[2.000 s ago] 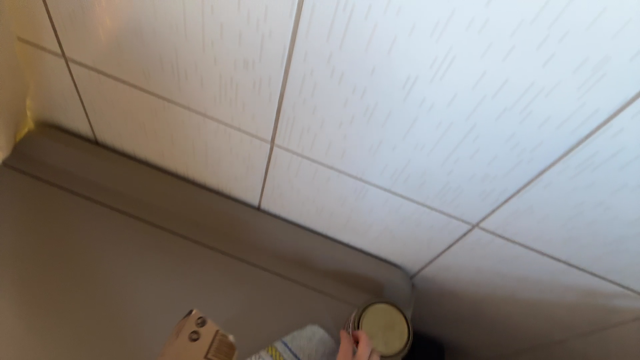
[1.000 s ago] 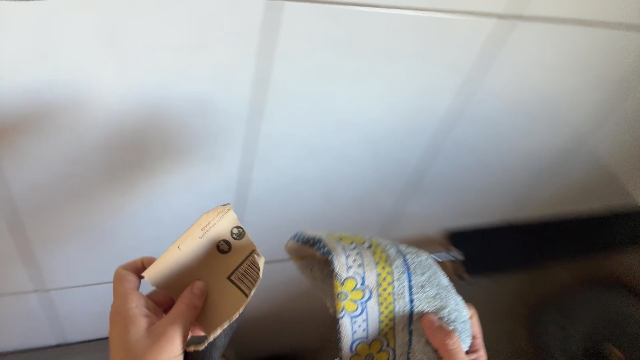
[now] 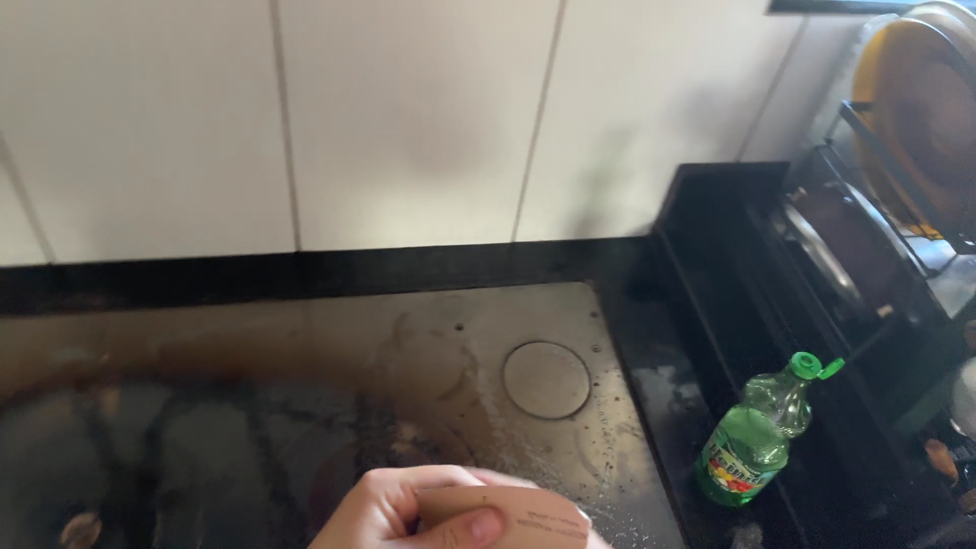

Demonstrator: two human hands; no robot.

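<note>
My left hand [image 3: 412,507] grips a piece of brown cardboard [image 3: 526,518] that bears printed writing, at the bottom middle of the view. Its thumb presses on the card's face. A bit of skin shows at the card's right edge, perhaps part of my right hand [image 3: 598,540]; what that hand holds is hidden. Behind both lies a wet, stained metal cooktop or sink surface [image 3: 427,343] with a round disc [image 3: 547,380] near its back right corner. The towel is not in sight.
A green bottle [image 3: 747,450] with its flip cap raised stands on the black counter [image 3: 648,366] at the right. Further back right, a dish rack [image 3: 884,152] holds plates [image 3: 926,107]. A tiled wall [image 3: 412,114] rises behind.
The view has swung to the metal surface and black counter. One second ago my hands were apart, with the card in the left and a patterned towel in the right; the towel has left the view.
</note>
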